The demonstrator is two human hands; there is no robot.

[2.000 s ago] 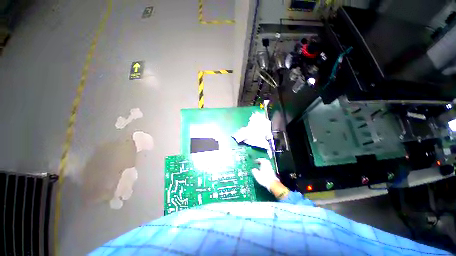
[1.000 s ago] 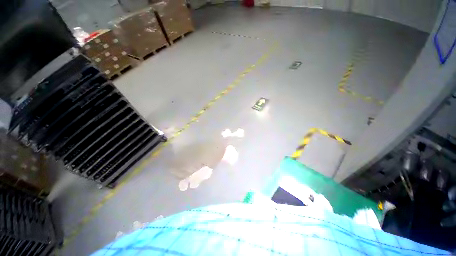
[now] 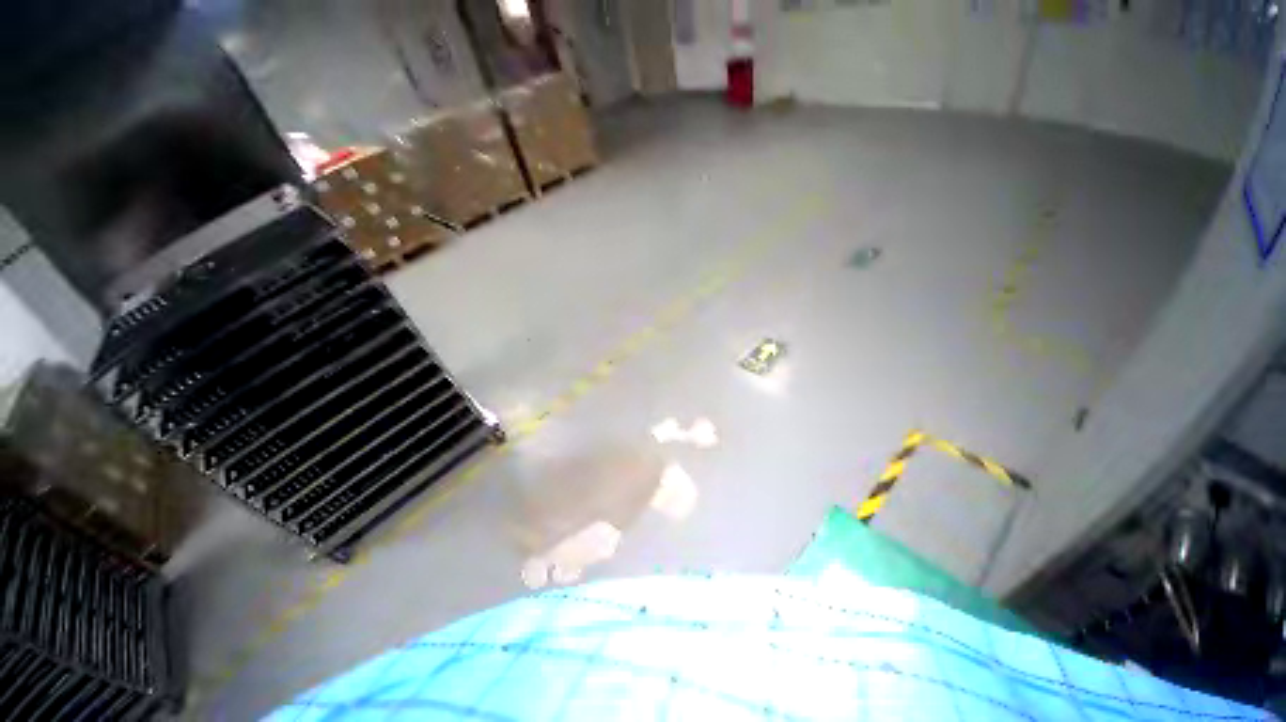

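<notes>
Neither of my hands is in view. The wearer's light blue checked garment fills the bottom of the picture. Nearest in front, a corner of the green mat (image 3: pixel 903 560) shows above the garment at the lower right; the rest of it is hidden. A tall black trolley rack (image 3: pixel 303 402) with many close shelves stands at the left, tilted in the picture. No circuit board can be made out.
A second black rack (image 3: pixel 85 614) stands at the lower left. Cartons on pallets (image 3: pixel 458 162) stand at the upper left. Grey floor (image 3: pixel 635 282) has yellow tape lines and an arrow sign (image 3: pixel 763 356). Dark machine parts (image 3: pixel 1199 564) are at the right edge.
The view has swung left and up, away from the fixture and mat towards the racks. The left hand or right hand seen earlier, white-gloved beside the board, has left the picture.
</notes>
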